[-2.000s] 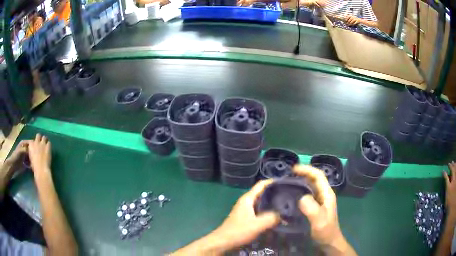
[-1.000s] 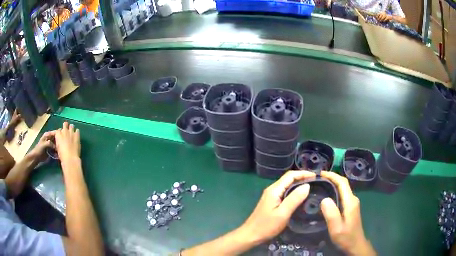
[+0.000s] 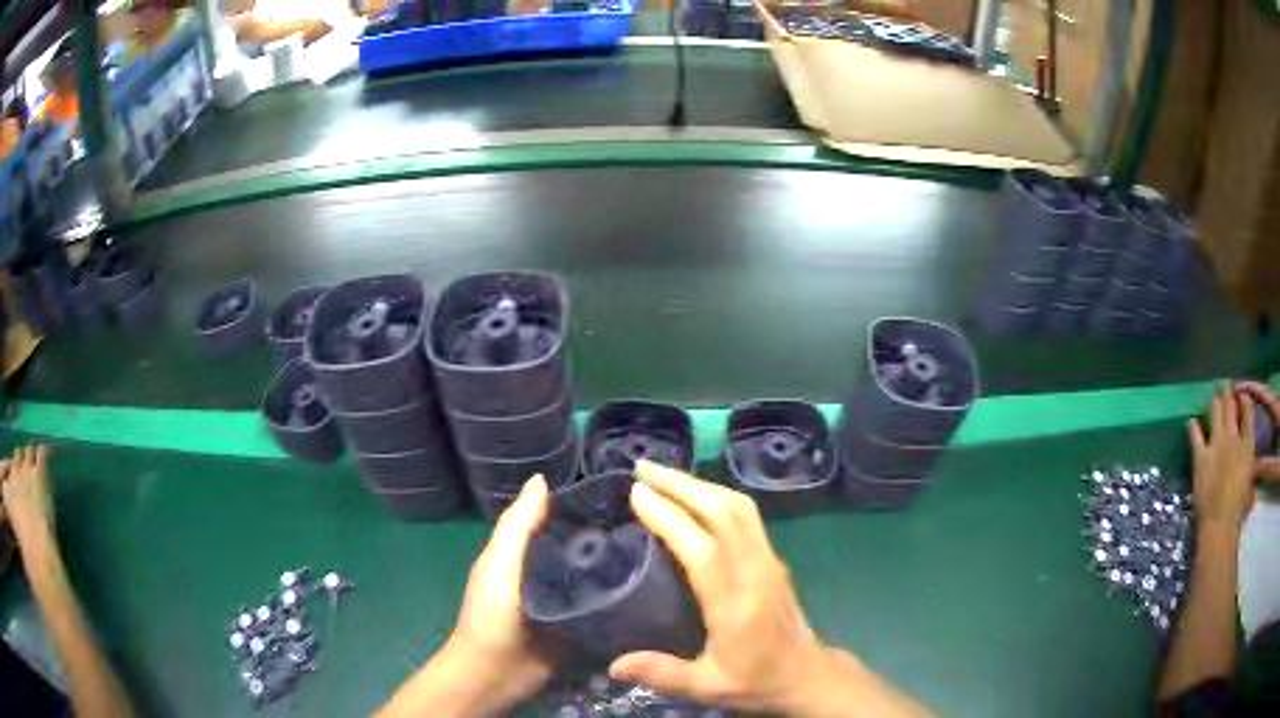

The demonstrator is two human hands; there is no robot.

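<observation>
A dark grey housing (image 3: 590, 561) is held between my two hands in front of me, its open top tilted towards me and its central post showing. My left hand (image 3: 491, 603) grips its left side. My right hand (image 3: 730, 589) is on its right side, thumb low and fingers over the upper rim. Small fittings (image 3: 632, 699) lie just below the housing, partly hidden by it and my hands. Another loose pile of fittings (image 3: 281, 631) with pale caps lies on the green surface to the left.
Beyond my hands stand two tall stacks of housings (image 3: 508, 407), single housings (image 3: 781, 449) and a shorter stack (image 3: 905, 414). More stacks (image 3: 1081, 260) stand far right. Neighbours' arms are at both sides, with a fittings pile (image 3: 1140, 540) at right. A blue tray (image 3: 491, 31) lies across the line.
The view has swung right, so the stacks appear further left. The housing in my hands has turned and tilted. My right hand has opened wider around its side.
</observation>
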